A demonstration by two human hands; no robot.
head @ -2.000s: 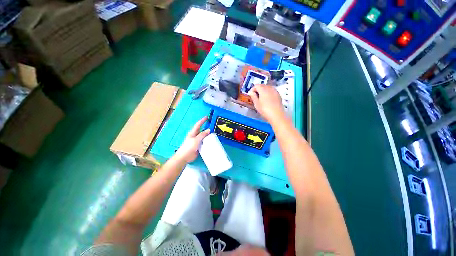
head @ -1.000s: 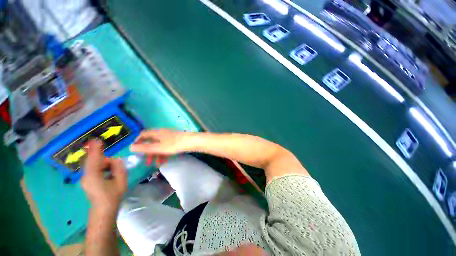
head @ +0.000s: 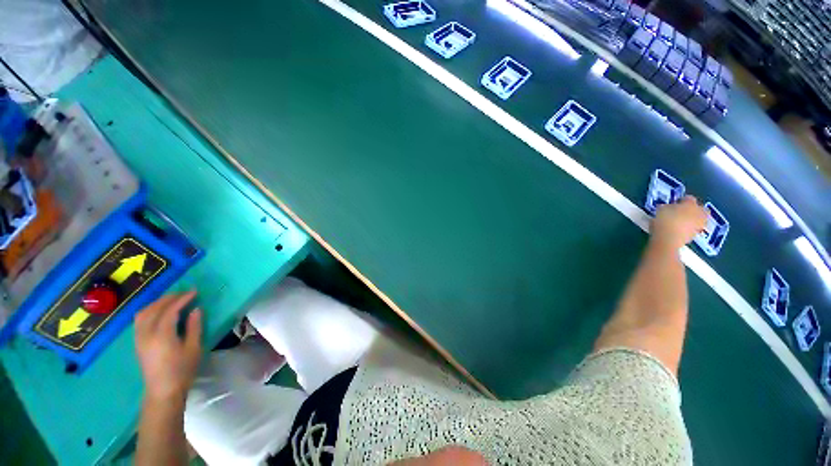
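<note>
My right hand is stretched out over the belt, its fingers closed on the near-left edge of a plastic housing, a white rounded frame with a dark recess. Another housing lies just beyond the hand, close to the fingers. My left hand is empty, fingers apart, beside the blue machine base. One housing sits in the orange nest, cut by the left picture edge.
The emergency stop button is between yellow arrows. The wide green conveyor belt runs along the turquoise bench, with a white line and several housings in a row. Stacked grey parts stand beyond it.
The view has turned right towards the belt. My right hand has moved from near the machine base out to the housings. My hands have separated, and the white piece is gone from my left hand.
</note>
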